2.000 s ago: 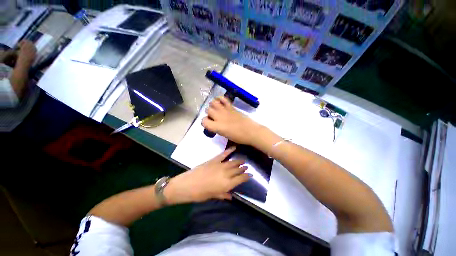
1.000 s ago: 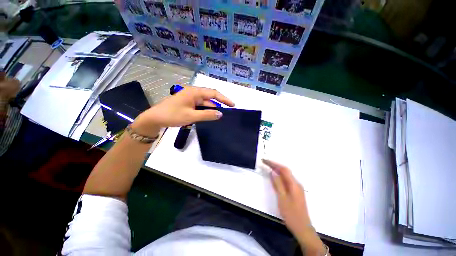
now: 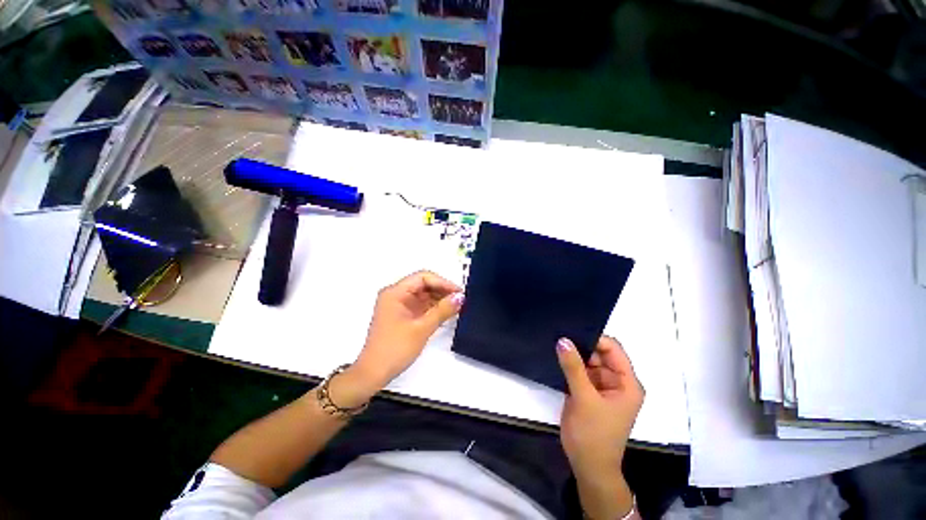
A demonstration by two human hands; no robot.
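Observation:
A black rectangular panel is held a little tilted over the white work sheet. My right hand grips its lower right edge, with the thumb on top. My left hand has thumb and fingertips pinched at the panel's left edge; whether they grip the panel or something thin is unclear. A small green circuit board with parts and a thin dark wire lies at the panel's upper left; the panel may hide some of it. The blue roller with its black handle lies on the sheet at left.
Spare dark panels lie on clear plastic at left, with yellow-handled scissors beside them. More panels on white sheets are at far left. A thick stack of white sheets is at right. A printed photo sheet stands behind.
The black panel has moved right, away from the roller. My right hand has taken hold of its edge. My left hand has left the panel's top and come to its left edge. The view has shifted right.

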